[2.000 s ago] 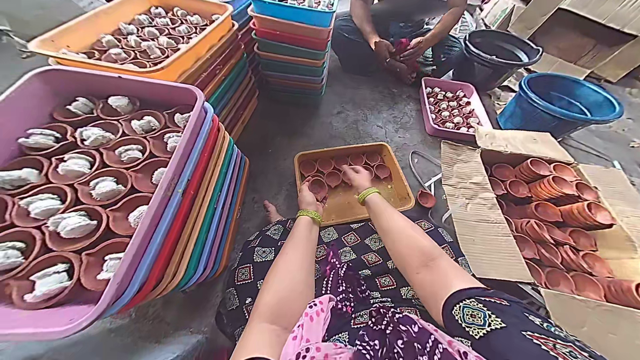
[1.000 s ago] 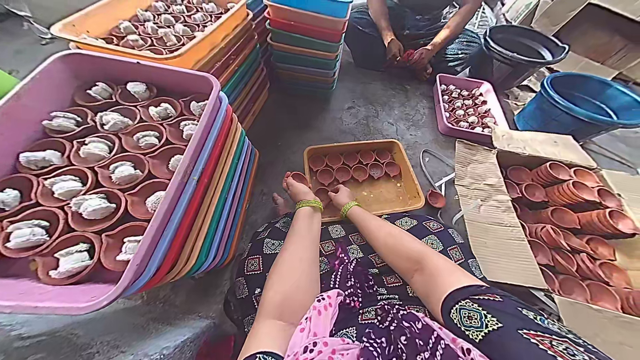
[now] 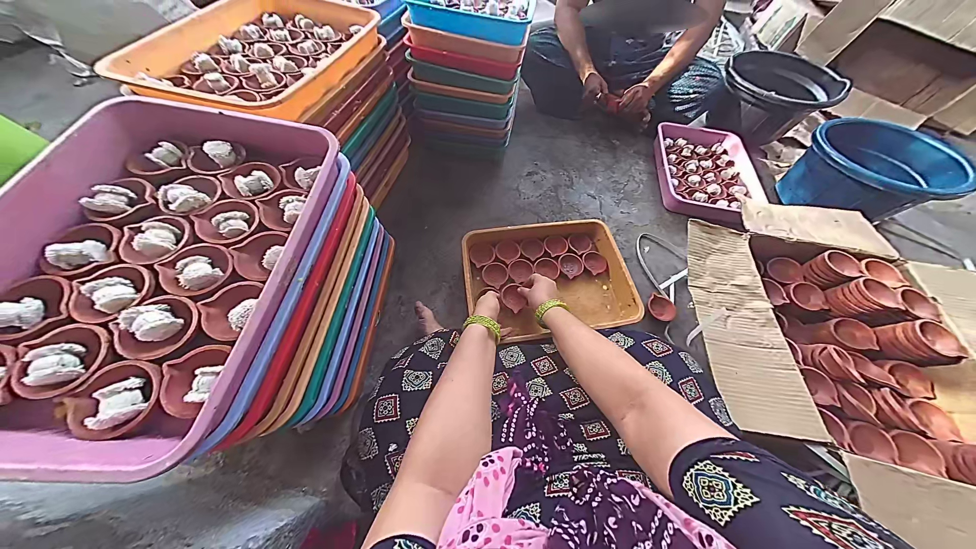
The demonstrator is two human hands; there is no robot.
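Note:
A shallow orange-brown plastic tray lies on the floor before my lap. Rows of small clay diya lamps fill its far part. My left hand is at the near left of the rows, at a lamp by the tray's left side; whether it grips that lamp is not clear. My right hand has its fingers on a clay lamp in the front row, between the two hands. One loose clay lamp rests on the floor right of the tray.
Stacked trays, topped by a purple tray and an orange tray of filled lamps, rise at left. An open cardboard box of stacked lamps stands at right, near blue and black tubs. A person sits opposite.
Two seconds ago both hands were over the middle of the tray, holding lamps. They are now at its near left part, and more lamps lie in rows in the tray.

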